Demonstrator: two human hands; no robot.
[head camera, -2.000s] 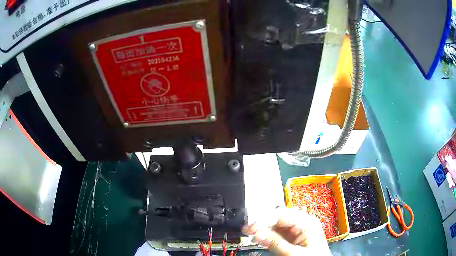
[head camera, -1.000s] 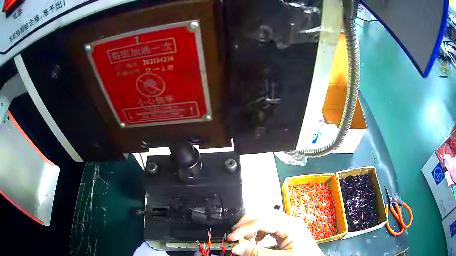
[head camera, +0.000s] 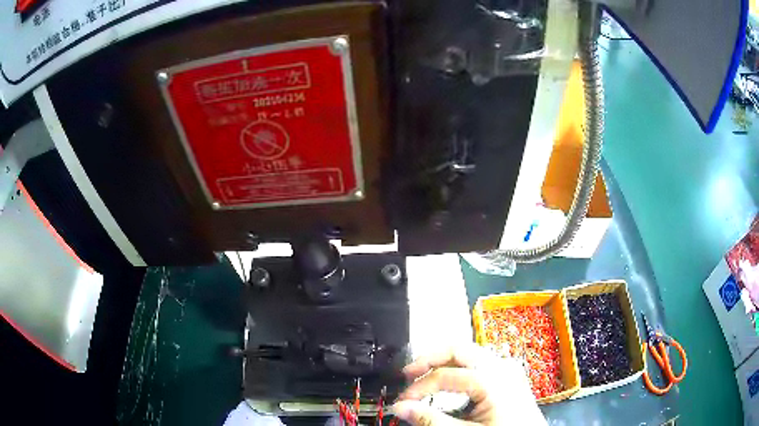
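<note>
The black crimping die block (head camera: 345, 354) lies at bottom centre under the short dark ram (head camera: 319, 270). Several thin red and dark wire leads (head camera: 358, 403) stand up at its lower front edge. My right hand (head camera: 478, 391) is just right of the leads, thumb and fingers bent towards them. Its fingertips are overexposed and blurred, so I cannot tell if they hold anything. A pale shape (head camera: 254, 416) is cut off by the bottom edge; I cannot tell if it is my left hand or a sleeve. What holds the leads is out of the picture.
The machine body with its red warning plate (head camera: 265, 125) fills the upper middle. Right of my hand are bins of red pieces (head camera: 533, 341) and black pieces (head camera: 601, 337), then orange-handled scissors (head camera: 664, 364). A ribbed metal conduit (head camera: 592, 141) hangs before a cardboard box (head camera: 591, 237).
My right hand has moved left from beside the bins to the wire leads, and in the last second shifted only slightly. The view has moved a little.
</note>
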